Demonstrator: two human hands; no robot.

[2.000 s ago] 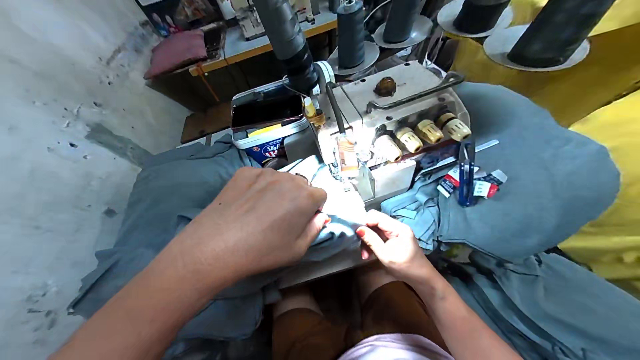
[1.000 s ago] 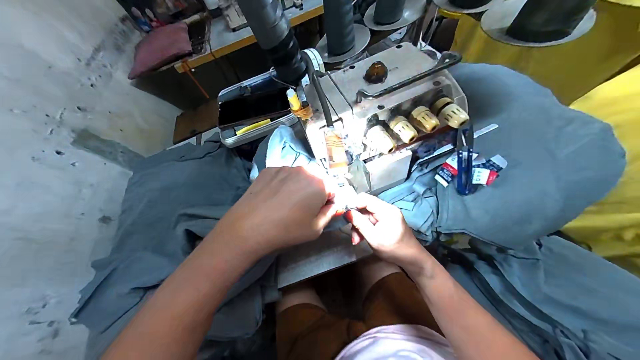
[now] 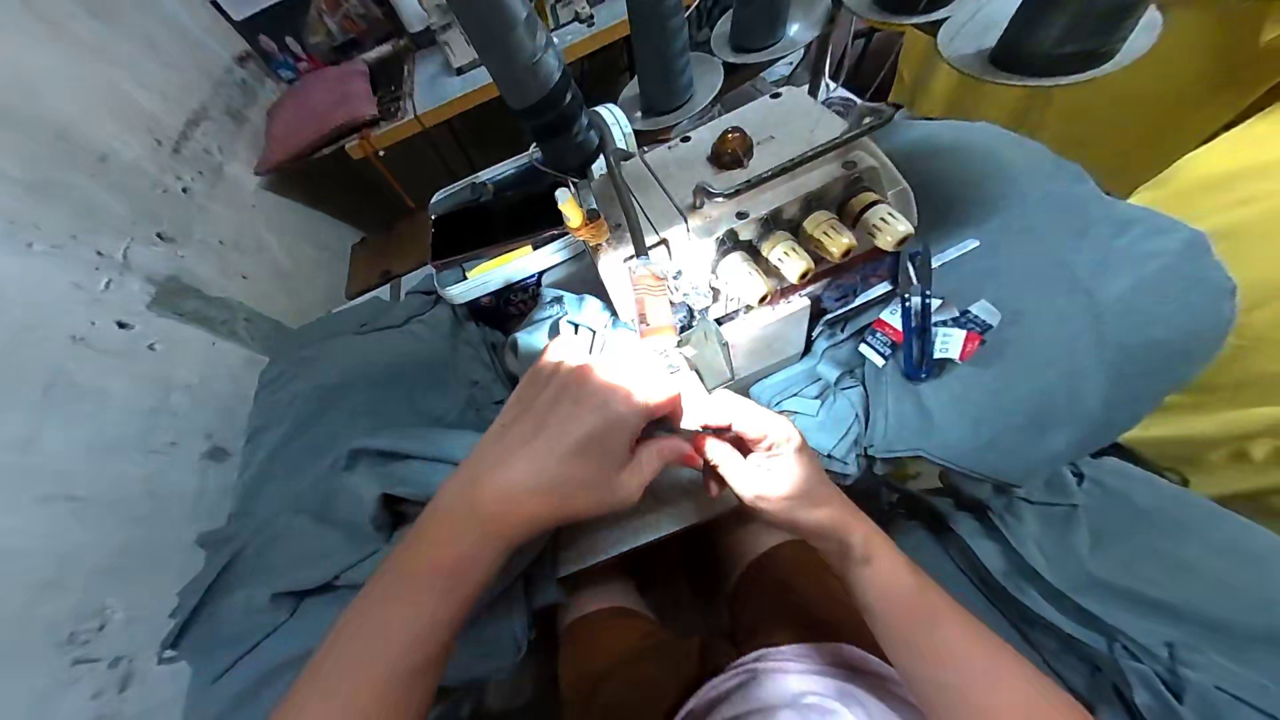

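Observation:
Just in front of the presser area of an overlock sewing machine (image 3: 770, 150), my left hand (image 3: 575, 435) and my right hand (image 3: 765, 455) meet with fingertips nearly touching. Between them they pinch a small dark edge of fabric (image 3: 668, 430), mostly covered by the fingers. Strong lamp light washes out the needle area and the back of my left hand. Blue-grey cloth (image 3: 575, 315) lies bunched behind my left hand. More of it (image 3: 830, 400) is gathered beside my right hand.
Blue-handled thread snips (image 3: 916, 320) and small labels (image 3: 960, 335) lie on grey fabric (image 3: 1070, 300) at the right. An open plastic tub (image 3: 500, 275) stands left of the machine. Grey garments (image 3: 370, 420) cover the left side. Thread cones (image 3: 660, 60) stand behind, and a rough wall (image 3: 120, 300) is at far left.
The light fabric seen under my hands two seconds ago is no longer spread there; a small dark edge shows between my fingertips. The hands have stayed close together. The view has shifted slightly.

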